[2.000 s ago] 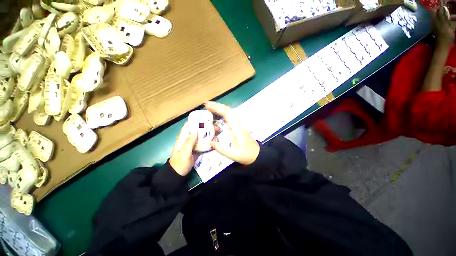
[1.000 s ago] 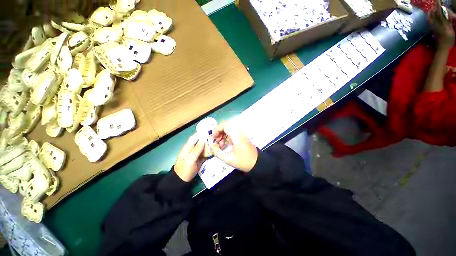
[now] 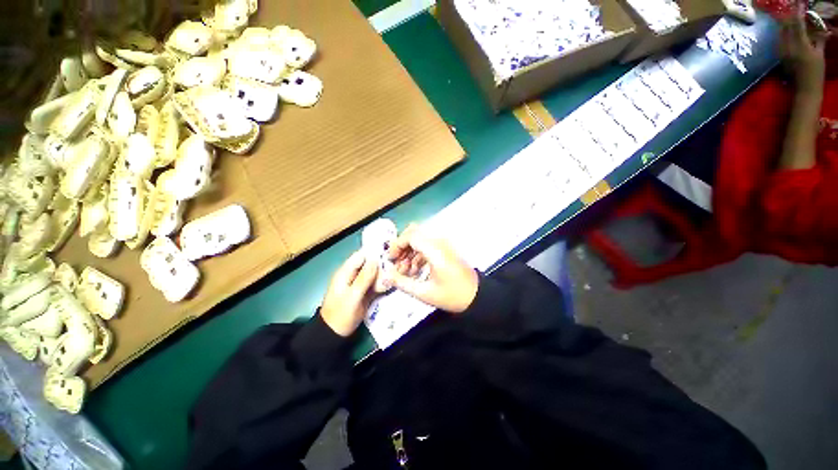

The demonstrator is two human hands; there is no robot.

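Observation:
A cream-white plastic housing [image 3: 378, 235] is between my two hands, above the near edge of the green bench. My left hand [image 3: 347, 296] holds it from the lower left. My right hand [image 3: 434, 274] has its thumb and fingertips at the housing's face, near a small dark square; whether they pinch a tiny piece is too small to tell. A long white sticker sheet [image 3: 515, 204] with small dark marks runs along the bench edge, passing under my right hand.
A pile of housings [image 3: 124, 188] lies on a brown cardboard sheet [image 3: 354, 119] at left. Two open boxes [image 3: 551, 75] hold small white parts. A clear plastic bag [image 3: 57, 427] is at lower left. A person in red [image 3: 767, 174] sits at right beside a red stool [image 3: 648, 240].
Compared with two seconds ago, my right fingertips have come onto the housing's face, and it sits slightly lower. The view has shifted a little. Over the last second the hands barely moved.

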